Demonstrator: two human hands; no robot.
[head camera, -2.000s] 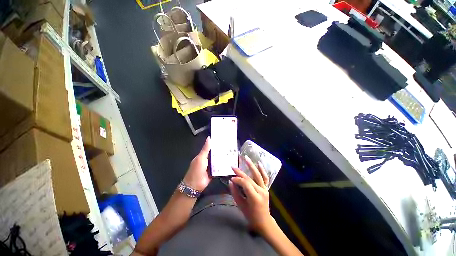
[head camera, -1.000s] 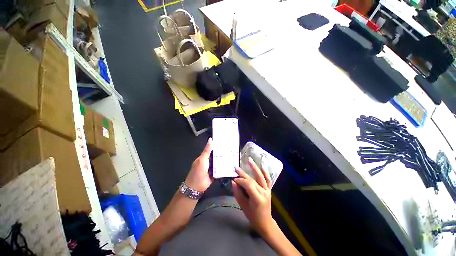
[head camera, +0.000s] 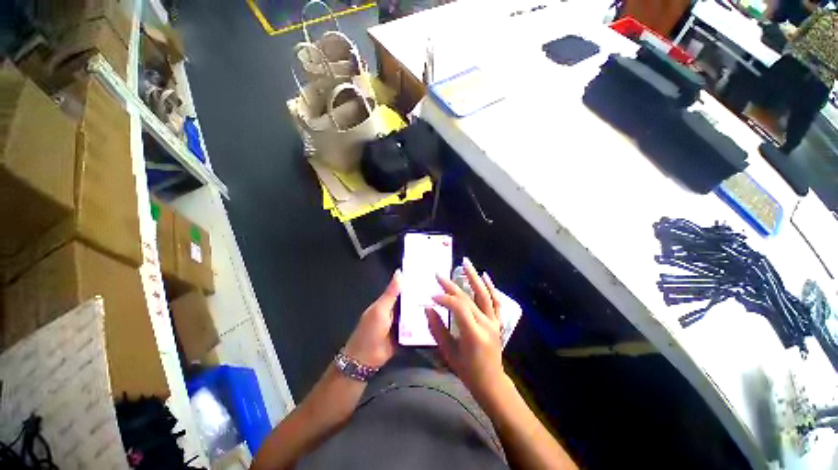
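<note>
A smartphone with a bright white screen is upright in front of my body. My left hand holds it by its left edge and lower part; a metal watch is on that wrist. My right hand is over the screen's lower right, with fingertips at the screen. A pale, whitish flat object shows behind my right hand, mostly hidden by it; how it is held is unclear.
A white-topped worktable runs along the right, with black straps, stacked black pieces and blue trays. Beige tote bags stand on a small stand ahead. Cardboard boxes fill shelves at left, above a blue bin.
The phone and my left hand sit slightly lower and further right. My right hand has moved up, its fingers now spread over the screen and the pale object.
</note>
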